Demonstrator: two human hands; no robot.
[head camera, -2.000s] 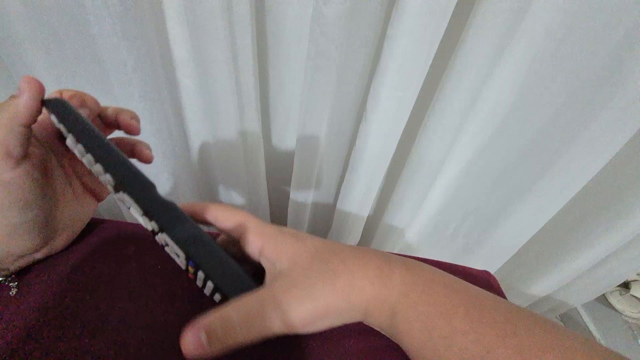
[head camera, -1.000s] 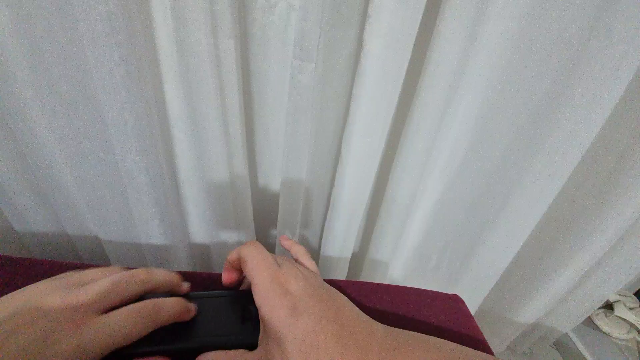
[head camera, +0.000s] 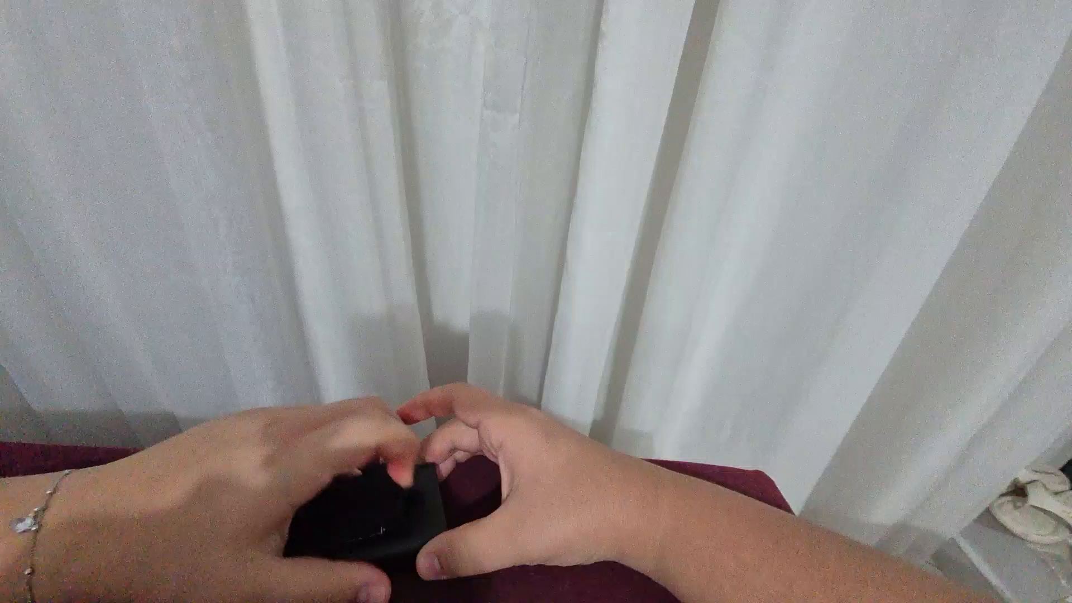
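Note:
A black remote control, its plain dark back side up, lies low in the head view over maroon fabric. My left hand grips it from the left, with fingers over the far edge and the thumb along the near edge; a thin bracelet hangs at that wrist. My right hand curves around the remote's right end, thumb by the near corner and fingertips by the far corner. Much of the remote is hidden under my left hand, and I cannot tell whether my right fingers press on it.
A white curtain hangs in folds just beyond the maroon surface. At the lower right, a whitish object that I cannot identify is beside a pale grey surface.
Two seconds ago the remote was held up at a slant with its pale buttons showing. Now it is lower, dark back upward, and my left hand reaches farther over it.

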